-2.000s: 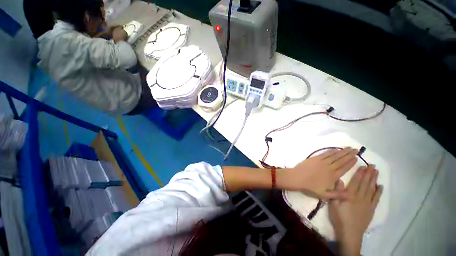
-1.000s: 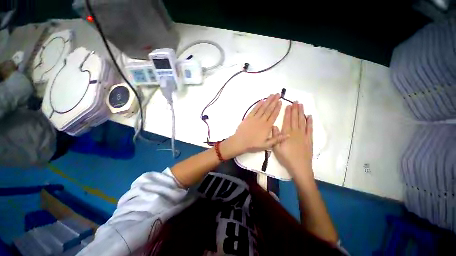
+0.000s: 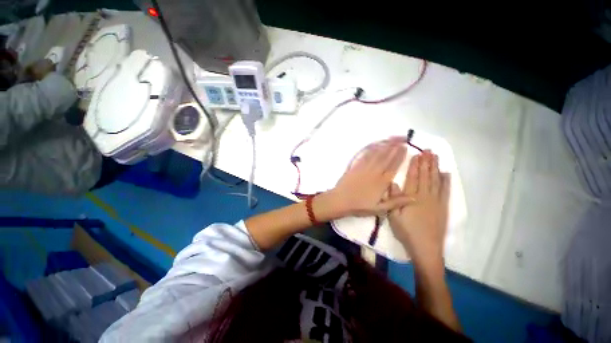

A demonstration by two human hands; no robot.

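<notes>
A white octagonal panel (image 3: 454,194) lies flat on the bench in front of me. My left hand (image 3: 368,184) and my right hand (image 3: 422,201) rest flat on it, palms down, thumbs touching, holding nothing. A black connector (image 3: 410,135) shows at the panel's top, and a dark connector (image 3: 374,231) at its lower edge below my hands. Most of the wire ring is hidden under my hands. A thin red and black test lead (image 3: 325,125) curves over the bench from behind the panel to my left wrist.
At left are a panel stack (image 3: 124,107), a round-faced display unit (image 3: 187,122), a power strip (image 3: 218,96), a power meter (image 3: 248,82) and a grey metal box (image 3: 221,33). Striped stacks (image 3: 589,134) stand at right. Another person's sleeve (image 3: 40,110) is at far left.
The view has swung from the left side toward the panel and the right-hand stacks. Both hands stay flat on the panel.
</notes>
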